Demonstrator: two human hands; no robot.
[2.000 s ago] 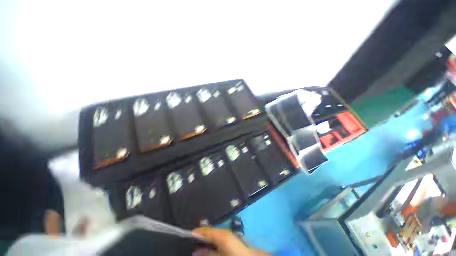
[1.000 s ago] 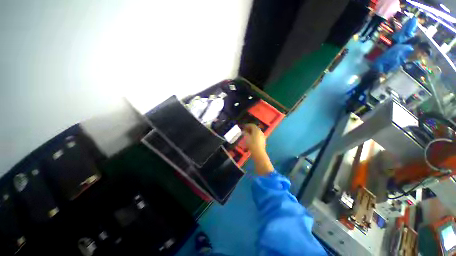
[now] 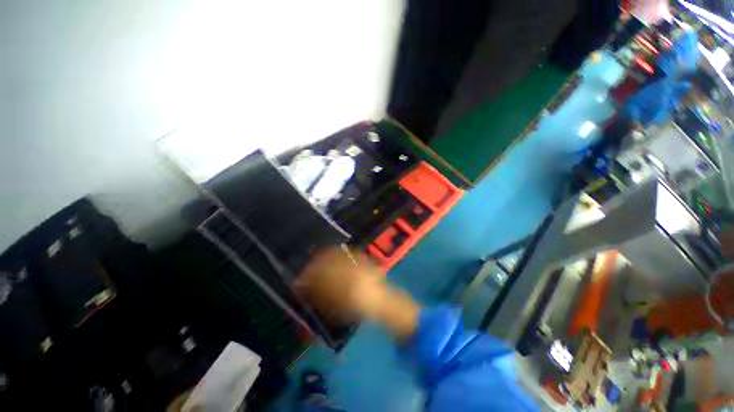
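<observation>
My right hand (image 3: 350, 290), in a blue sleeve, is blurred over the lower part of the black film panels (image 3: 270, 201). Its fingers are too blurred to tell whether it holds anything. A small white sheet (image 3: 228, 376) stands out at the bottom edge. A bit of my left hand (image 3: 182, 401) shows at its lower left end and seems to grip it; the rest is cut off. The red parts tray (image 3: 435, 187) lies beyond the film, with black parts and crumpled clear plastic (image 3: 326, 177) in it.
Black foam trays (image 3: 153, 298) with phone assemblies lie at the lower left, dark and blurred. A white wall (image 3: 265, 64) rises behind. The green bench top (image 3: 475, 145) runs along the back. Machines (image 3: 620, 233) and people in blue are across the blue floor at right.
My right hand has moved from the red tray down and left to the film panels. The white piece by its fingers is gone from the tray. A white sheet has appeared at the bottom edge.
</observation>
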